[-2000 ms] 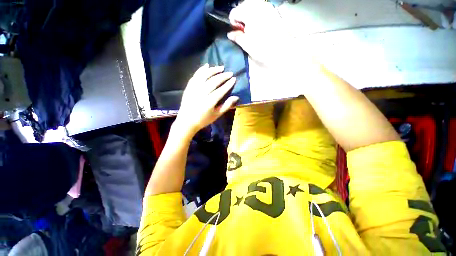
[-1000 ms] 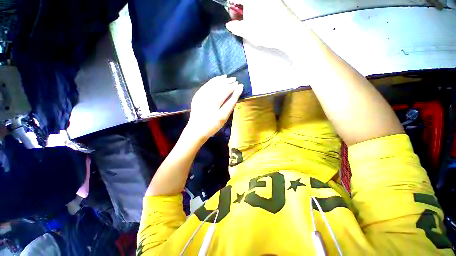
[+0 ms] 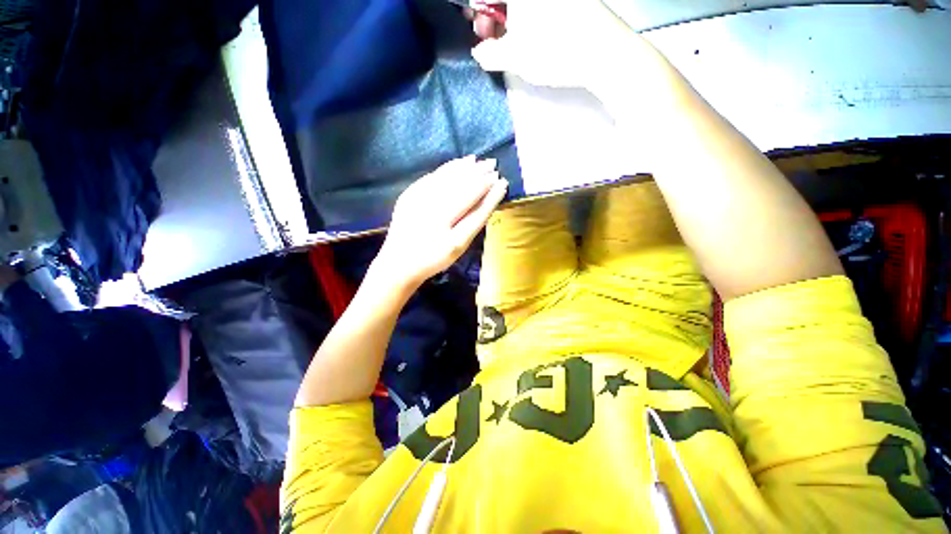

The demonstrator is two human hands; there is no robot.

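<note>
A navy fabric panel [image 3: 344, 57] lies on the table, with a dark grey, slightly shiny layer [image 3: 386, 146] at its near part. My left hand [image 3: 443, 219] is at the panel's near right corner, thumb and fingers drawn together on the cloth by the table's front edge; the cloth under the fingers is hidden. My right hand [image 3: 547, 47] is beside the panel's upper right edge, cut off by the top of the picture and overexposed. It is closed around small red-handled scissors [image 3: 488, 21], whose blades are mostly out of view.
A crumpled dark garment heap [image 3: 94, 125] hangs over the table at the left, by a pale machine part [image 3: 26, 198]. The white machine bed [image 3: 772, 89] extends right. Below the table are a dark grey bag [image 3: 250, 344] and a red basket rim [image 3: 907, 271].
My left hand's spread fingers have drawn together near the cloth's right corner. The view has shifted, so table and panel sit higher and further left. More of the grey layer shows.
</note>
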